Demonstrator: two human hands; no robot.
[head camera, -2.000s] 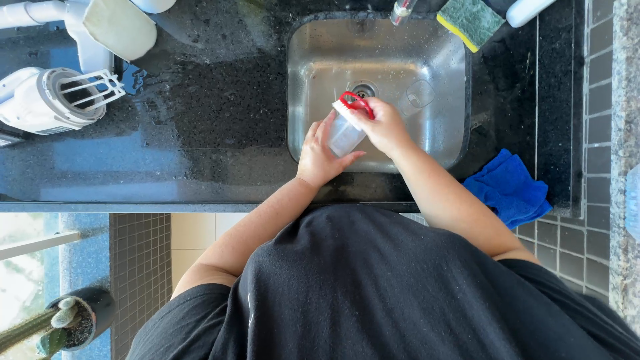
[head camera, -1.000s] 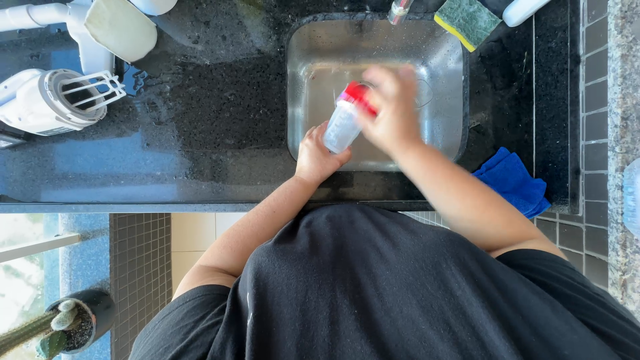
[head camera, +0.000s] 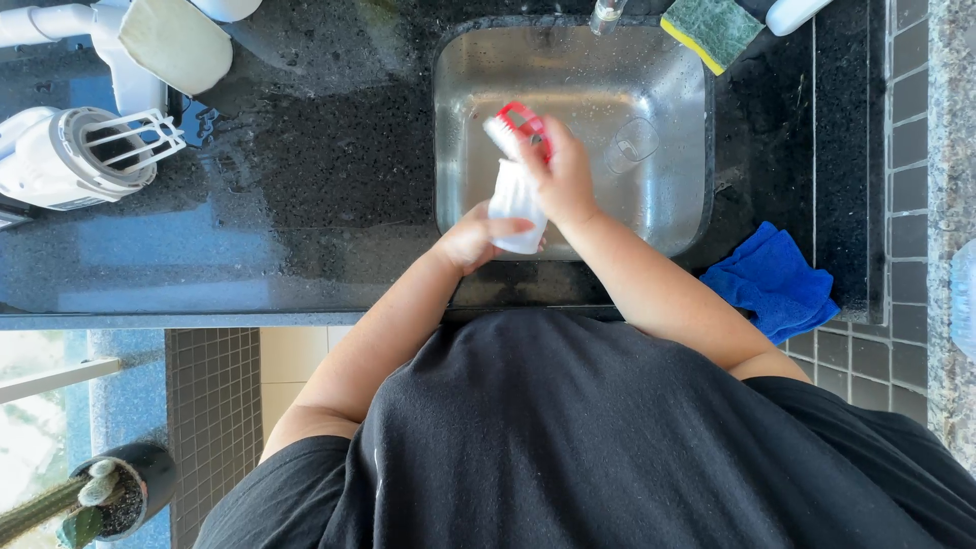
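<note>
Over the near part of the stainless steel sink (head camera: 564, 69), my left hand (head camera: 476, 238) grips a translucent white plastic container (head camera: 518, 210), tilted, with its rim away from me. My right hand (head camera: 560, 171) holds a scrub brush with a red handle and white bristles (head camera: 507, 136), just beyond the container's rim. The brush and that hand are slightly blurred. A small clear glass or cup (head camera: 631, 145) lies in the basin at the right. The faucet's tip (head camera: 607, 15) shows above the sink's far edge.
A green and yellow sponge (head camera: 713, 32) lies at the sink's far right corner. A blue cloth (head camera: 774, 282) hangs over the counter's near edge at the right. White appliance parts with a wire beater (head camera: 137, 141) stand on the black counter (head camera: 343, 152) at the left.
The brush, which was against the container's far end one second ago, now shows apart from its rim. The container has moved a little toward me and stands more upright in view.
</note>
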